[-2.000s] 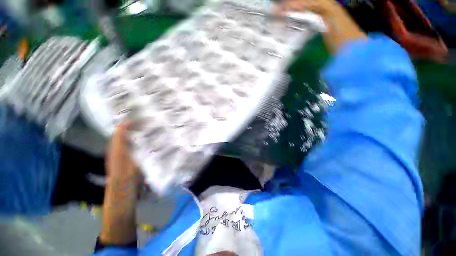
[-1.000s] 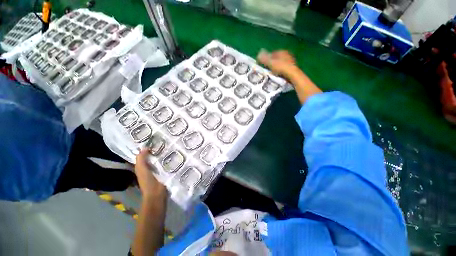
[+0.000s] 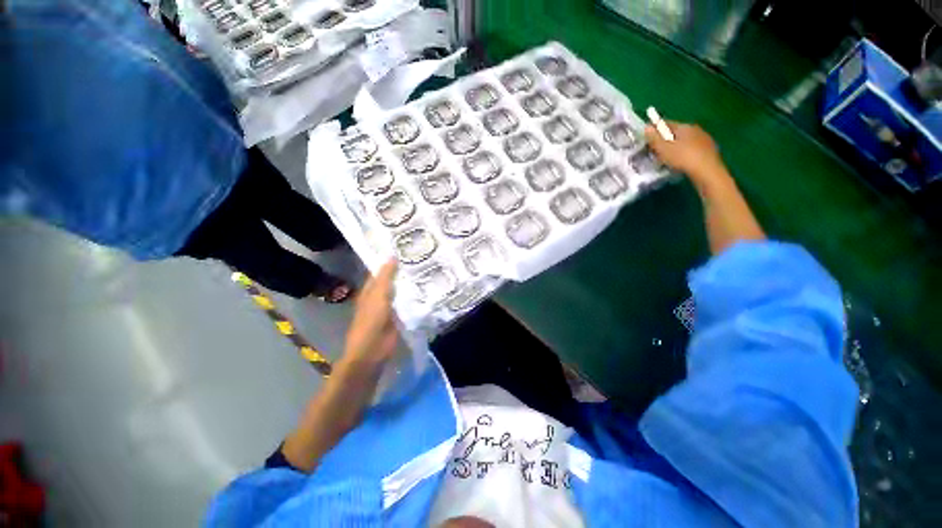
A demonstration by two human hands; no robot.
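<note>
A large white blister tray lies tilted in front of me, partly over the green bench and partly over its near edge. Rows of its pockets hold silvery rounded-square watch cases. White film hangs at its left and near edges. My left hand grips the tray's near left corner; its fingers are partly hidden by the tray. My right hand is at the tray's far right corner, with a small white piece at the fingertips; part of its grip is hidden.
A person in a blue smock stands at the left. Another stack of filled trays is at the upper left. A blue box-like device stands at the upper right. Small loose bits lie on the green bench at the right.
The view has swung left, showing more floor and the person. The tray, blurred at first, is now sharp and lies further right in the picture. Both hands remain at its corners.
</note>
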